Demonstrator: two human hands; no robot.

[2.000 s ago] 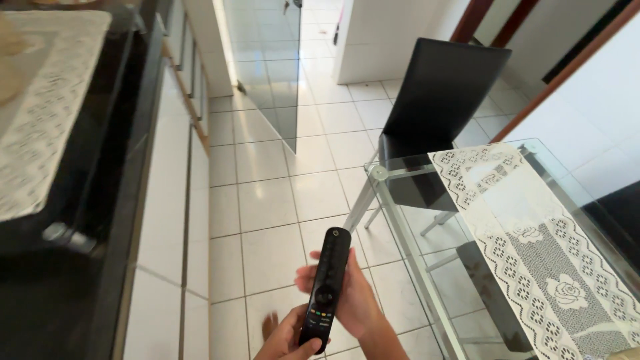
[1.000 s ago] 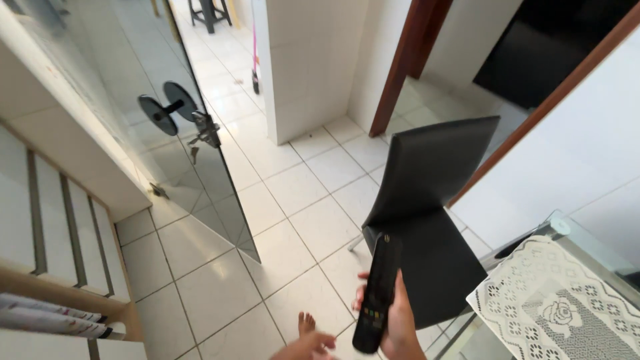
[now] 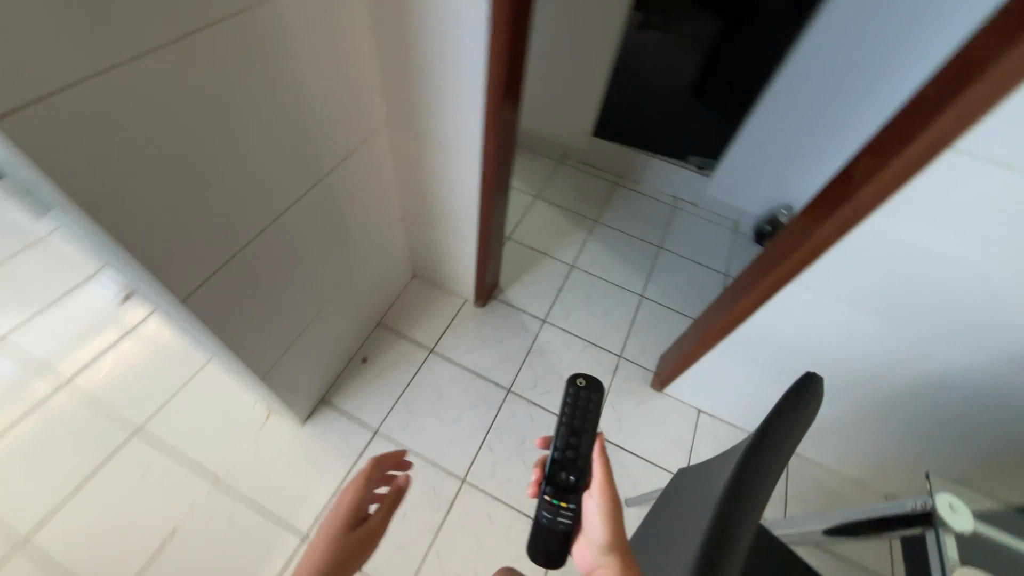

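Note:
A black TV remote control (image 3: 566, 472) lies in my right hand (image 3: 600, 512), its power button end pointing up and away from me. The fingers wrap under it from the left and the thumb side runs along its right edge. My left hand (image 3: 360, 512) hangs to the left of the remote, apart from it, with slightly bent fingers and nothing in them. Below the hands a small part of a foot shows at the bottom edge.
A doorway with a brown wooden frame (image 3: 500, 160) opens ahead onto a tiled floor (image 3: 592, 240), with a large dark panel (image 3: 680, 80) beyond. A black chair (image 3: 744, 480) and a glass table's corner (image 3: 952, 512) stand at right. A tiled wall (image 3: 264, 184) juts out at left.
The view has swung right toward the doorway and nearer to it. My left hand, at the remote two seconds ago, is now apart from it. The remote stays in my right hand.

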